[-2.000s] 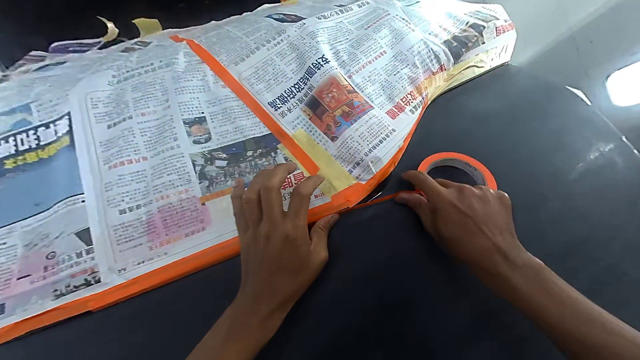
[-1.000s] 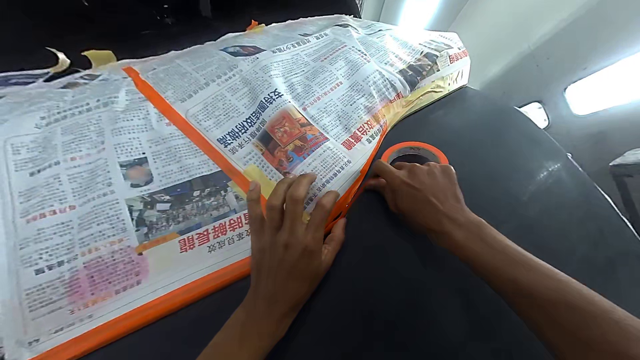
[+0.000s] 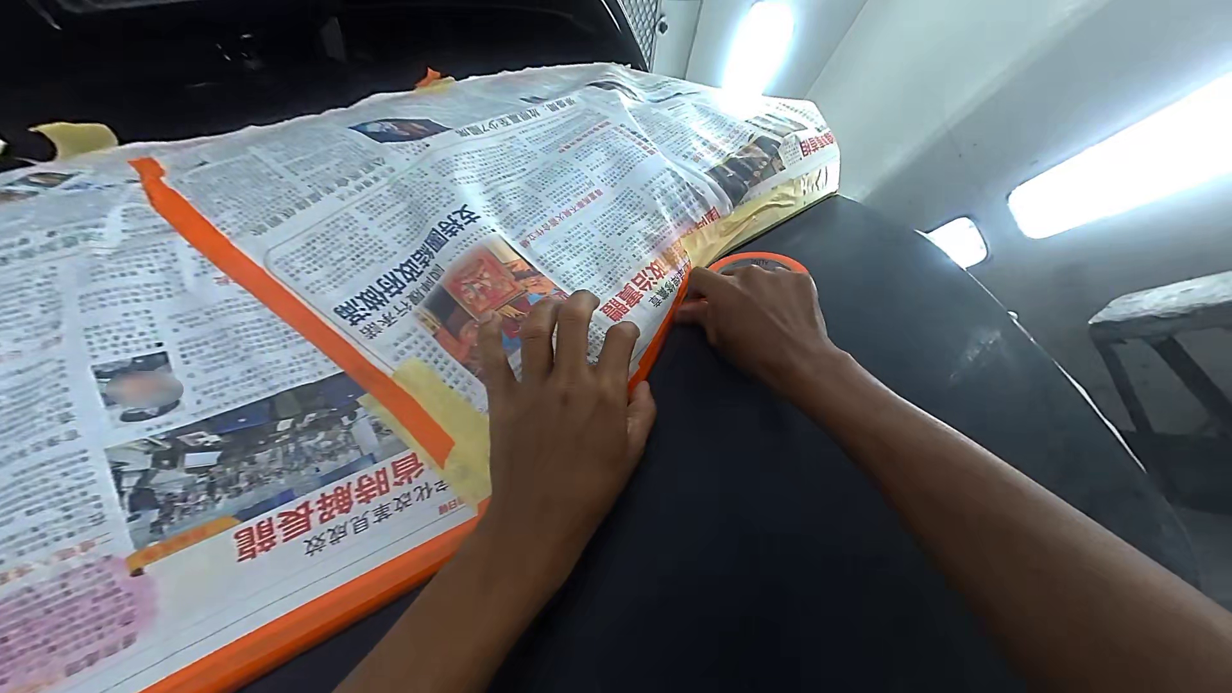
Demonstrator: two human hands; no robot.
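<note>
Printed newspaper sheets [image 3: 577,183] cover part of a dark, smooth, curved vehicle panel [image 3: 731,539]. Orange masking tape [image 3: 337,616] runs along the sheets' lower edge and up toward my right hand; another orange strip [image 3: 279,308] crosses the paper diagonally over yellowish tape [image 3: 433,404]. My left hand [image 3: 568,404] lies flat with fingers spread on the paper, its thumb beside the taped edge. My right hand [image 3: 760,313] grips the roll of orange tape [image 3: 770,260] at that edge, near older yellow tape [image 3: 760,217]. The hand hides much of the roll.
Behind the paper is a dark, black area [image 3: 289,58] with a loose yellow tape end [image 3: 77,138]. A worn bench or stand [image 3: 1165,303] stands at the right. Bright lamps [image 3: 1126,144] are set in the pale wall.
My right hand has moved with the roll farther up along the paper's edge. My left hand has shifted from the lower corner onto the paper higher up. The view has turned.
</note>
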